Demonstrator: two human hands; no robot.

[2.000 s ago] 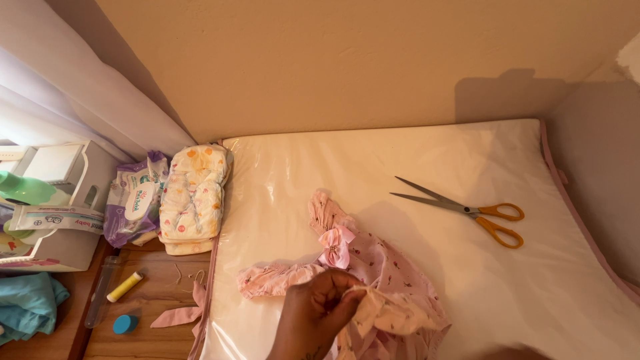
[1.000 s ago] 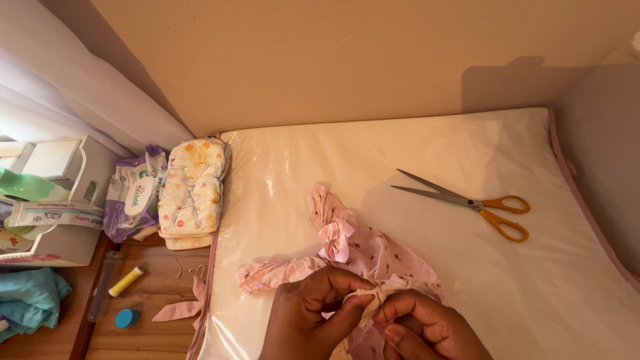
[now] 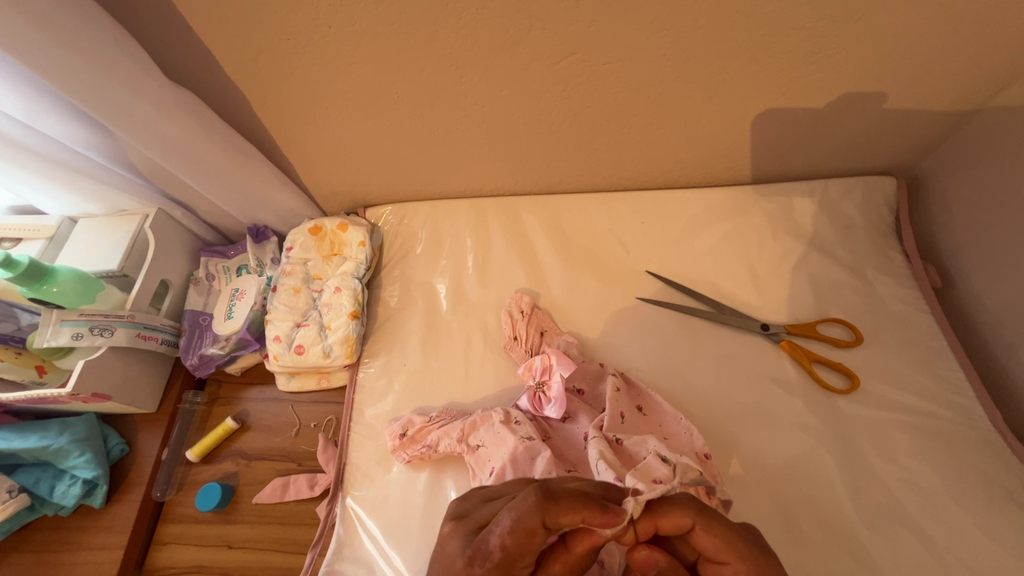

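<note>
A pink baby dress (image 3: pixel 552 432) with a small floral print, gathered sleeves and a satin bow (image 3: pixel 546 382) lies on the plastic-covered changing mat (image 3: pixel 496 248). My left hand (image 3: pixel 528 524) pinches the edge of its fabric at the bottom of the view. Close beside it, my right hand (image 3: pixel 692 532) pinches the same edge; a thin dark line, perhaps a needle or thread, shows between the fingertips. Scissors (image 3: pixel 764 328) with orange handles lie on the mat to the right, blades apart. The lower part of the dress is hidden by my hands.
Left of the mat are a stack of diapers (image 3: pixel 320 304), a wipes pack (image 3: pixel 232 308) and a white organizer (image 3: pixel 132 384). On the wooden surface (image 3: pixel 240 448) lie a clear tube (image 3: pixel 179 448), a yellow thread spool (image 3: pixel 213 439), a blue cap (image 3: pixel 214 497), pink ribbon (image 3: pixel 296 486) and blue cloth (image 3: pixel 64 464).
My right hand has come in beside my left hand and taken hold of the fabric edge. The scissors have stayed on the mat.
</note>
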